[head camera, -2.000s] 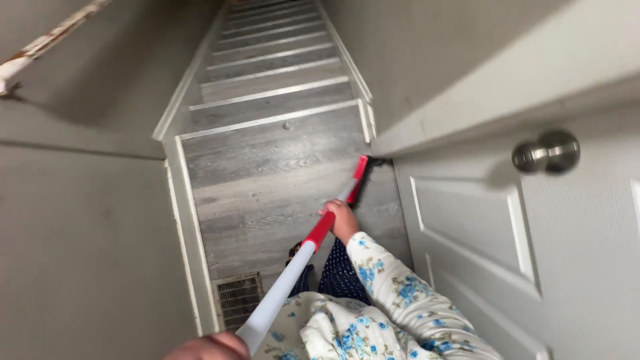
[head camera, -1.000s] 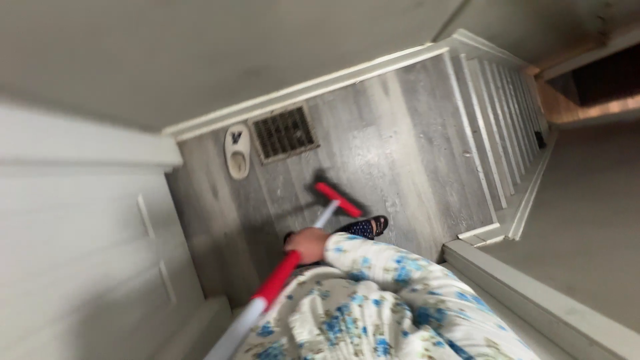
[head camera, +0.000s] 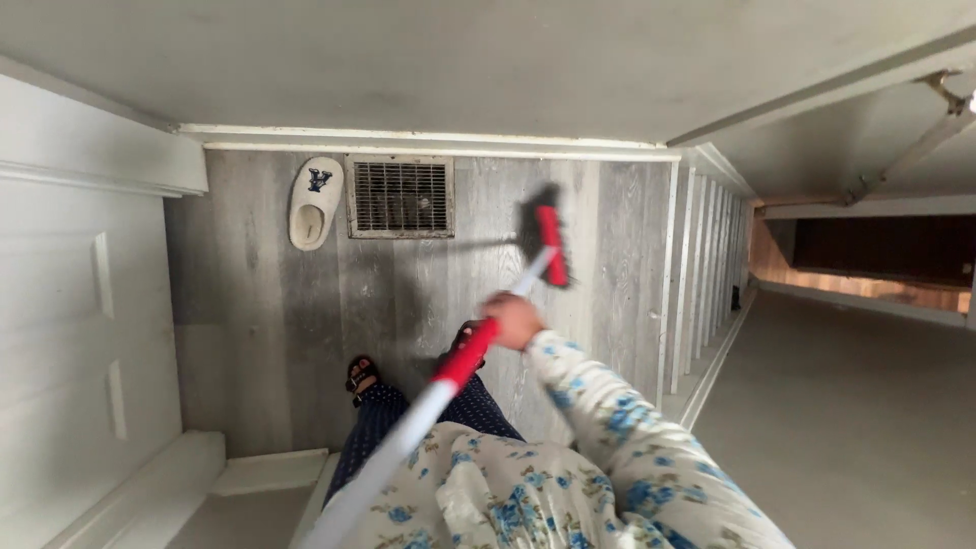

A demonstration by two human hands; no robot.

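Note:
My right hand (head camera: pixel 515 319), in a floral sleeve, is closed around the red and white handle of a push broom (head camera: pixel 465 358), just below its head. The red broom head (head camera: pixel 553 245) with dark bristles is blurred and lies over the grey plank floor, right of a metal floor vent (head camera: pixel 400 197). The handle runs down to the lower left and out of the frame. My left hand is outside the view. A white slipper (head camera: pixel 315 204) lies against the vent's left side. My sandalled feet stand below the vent.
White baseboard (head camera: pixel 427 145) runs along the far wall. At the right, stairs (head camera: pixel 705 274) lead away, with a small dark object (head camera: pixel 735 298) on them and a handrail (head camera: pixel 907 152) above. A white panelled door (head camera: pixel 84 305) is at the left.
The view has swung round from the stairs to the vent side. Since one second ago, the broom head has moved to the right of the vent, away from my feet. My left hand, seen earlier, has left view.

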